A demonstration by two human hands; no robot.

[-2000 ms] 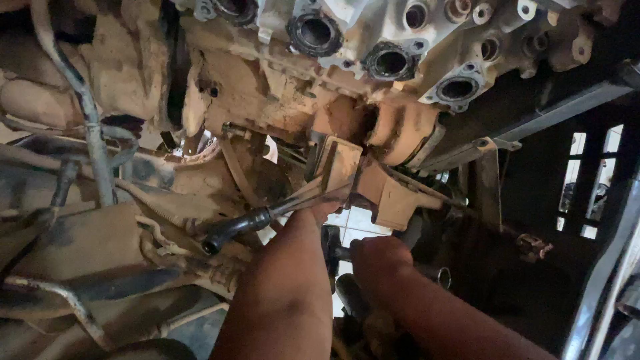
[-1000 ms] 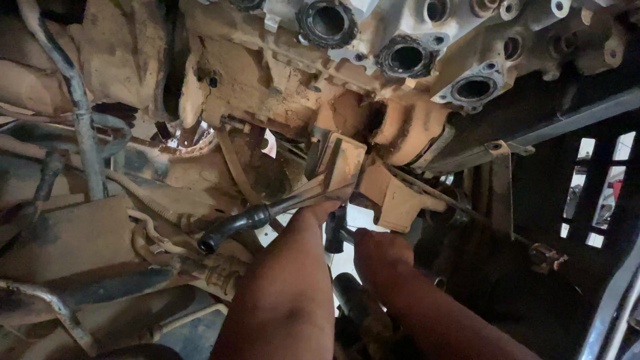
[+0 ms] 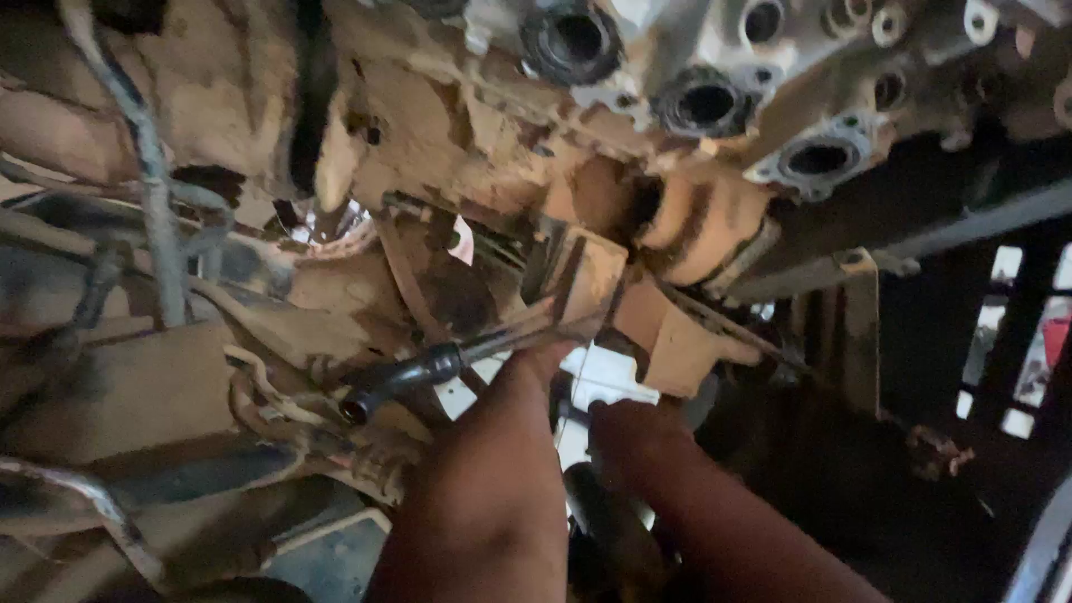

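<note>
My left hand [image 3: 543,362] reaches up at the centre, against the lower edge of a dirt-covered metal bracket [image 3: 593,272]; its fingers are mostly hidden. My right hand [image 3: 632,427] is closed around a dark tool handle [image 3: 574,412], slightly lower and to the right. What the tool's far end meets is hidden. Left of my left hand, a black hose end [image 3: 406,381] points down and left. A second angular bracket [image 3: 670,343] hangs just above my right hand.
Above is an engine block side with round ports [image 3: 708,102]. A metal pipe [image 3: 155,193] runs down at the left. A steel rail [image 3: 980,226] crosses the right side. Dusty hoses and lines [image 3: 276,381] lie at the lower left, with pale floor tiles [image 3: 599,373] below the brackets.
My right hand and the dark tool have shifted slightly relative to the brackets. My left hand stays by the bracket. The view has moved a little.
</note>
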